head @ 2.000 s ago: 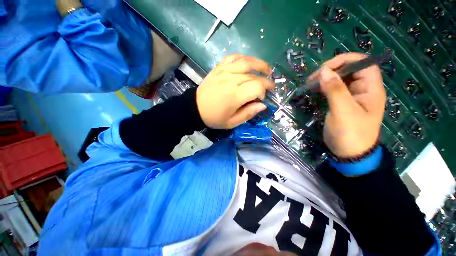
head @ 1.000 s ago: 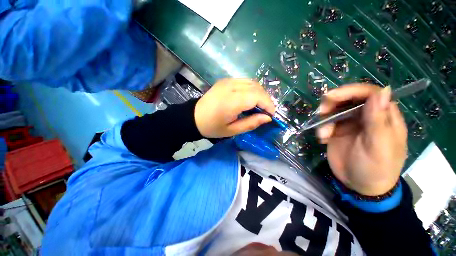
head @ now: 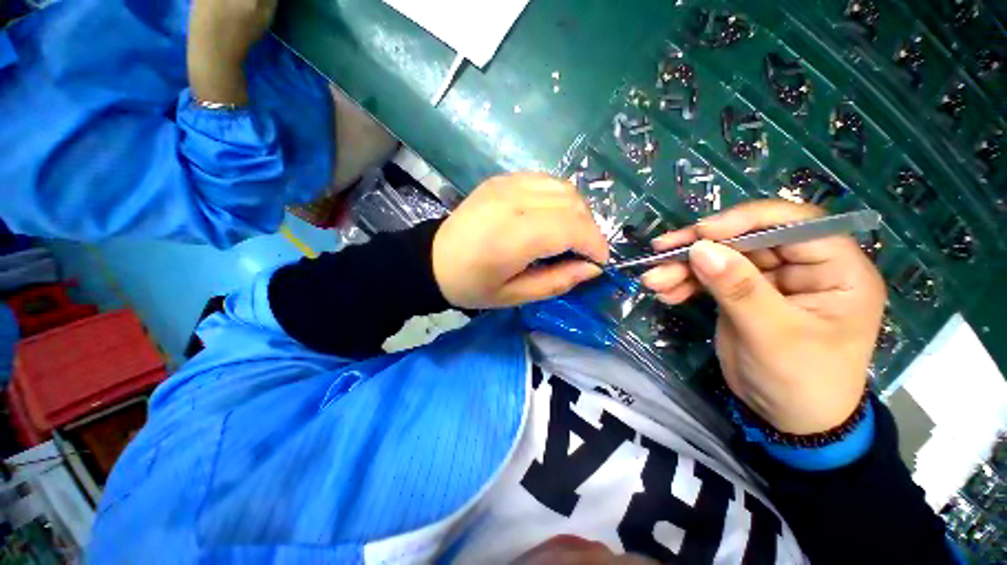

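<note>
My right hand point(head: 790, 309) grips grey metal tweezers point(head: 778, 234). Their tip reaches to the fingertips of my left hand point(head: 521, 241). My left hand is closed, thumb against fingers, at the near left edge of the clear blister tray point(head: 707, 110). What it pinches is hidden or too small to tell. A shiny bright blue thing point(head: 574, 317) lies under and beside my left hand, partly covered by it. Small dark and silver modules point(head: 745, 132) sit in the tray's pockets, over the green bench.
A white paper sheet point(head: 469, 24) lies at the top of the bench. Another white sheet point(head: 961, 408) with a grey-brown piece lies at the right, beside more parts. A neighbouring worker's blue sleeve point(head: 221, 144) is at the upper left. Red crates point(head: 94, 370) stand on the blue floor.
The right hand has brought the tweezer tip from over the tray's edge to the left fingertips. The left hand has barely moved since one second ago. The neighbour's arm has shifted, showing a hand.
</note>
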